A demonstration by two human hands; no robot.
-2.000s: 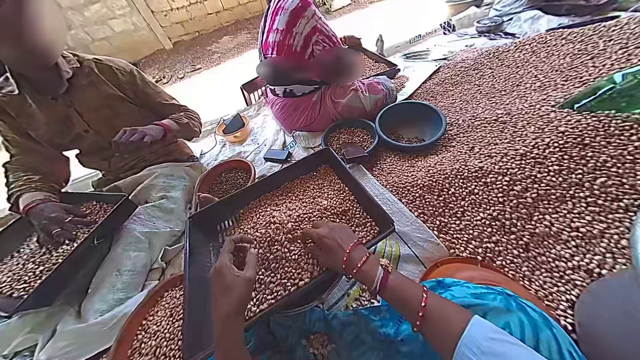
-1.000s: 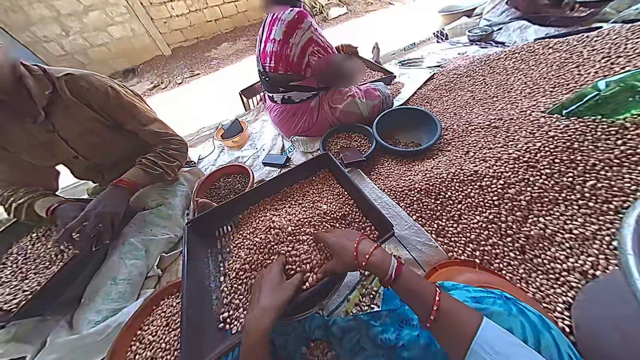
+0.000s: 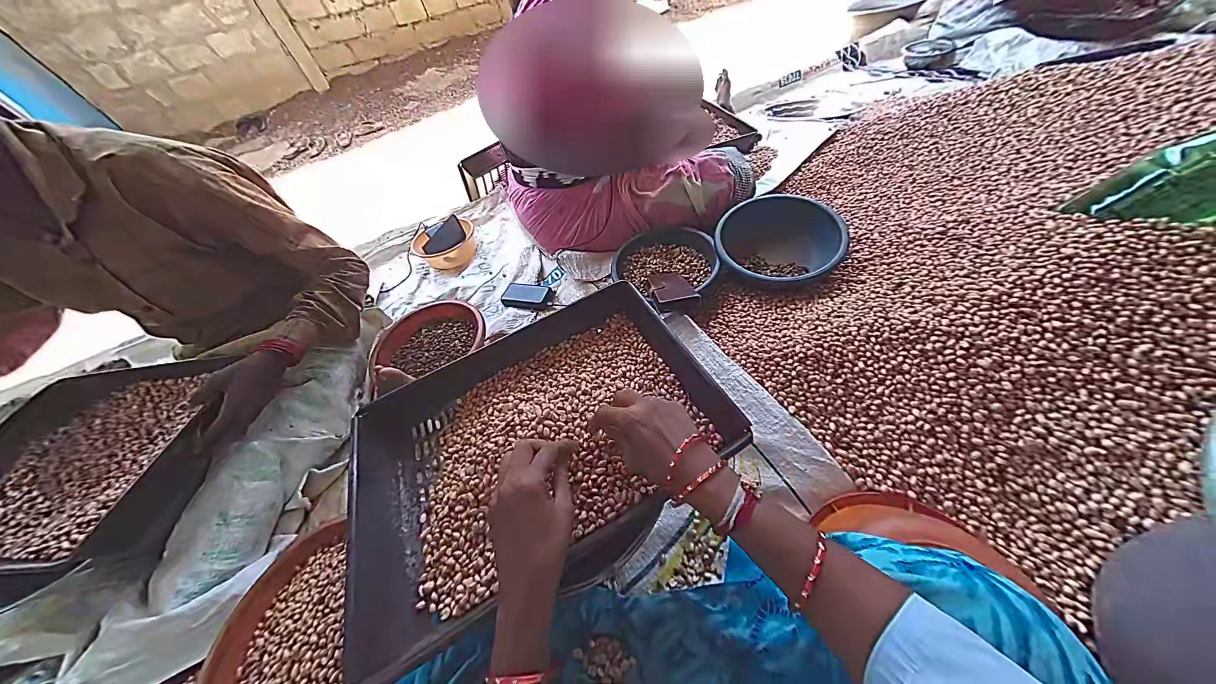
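Observation:
A black plastic tray (image 3: 385,532) with slotted sides lies tilted across my lap, holding a thick layer of light brown nuts or beans (image 3: 541,389). My left hand (image 3: 534,494) is over the near part of the layer, its thumb and fingertips close together. Just right of it, my right hand (image 3: 651,437) rests at the nuts with curled fingers, red bead bangles on the wrist. Whether either hand pinches a nut cannot be made out. Dark blue cloth (image 3: 646,632) covers my lap, with a few nuts on it.
A huge nut heap (image 3: 997,351) spreads on the right. Beyond the tray stand a blue basin (image 3: 826,256), a smaller bowl (image 3: 622,256) and a reddish bowl (image 3: 475,318). An orange basin (image 3: 247,594) is at lower left. One person works over another tray (image 3: 104,551) at left; another sits ahead.
My left hand has moved up from near my right hand's fingers and stands more upright. The person at left has one hand at the edge of their tray, where two hands were together.

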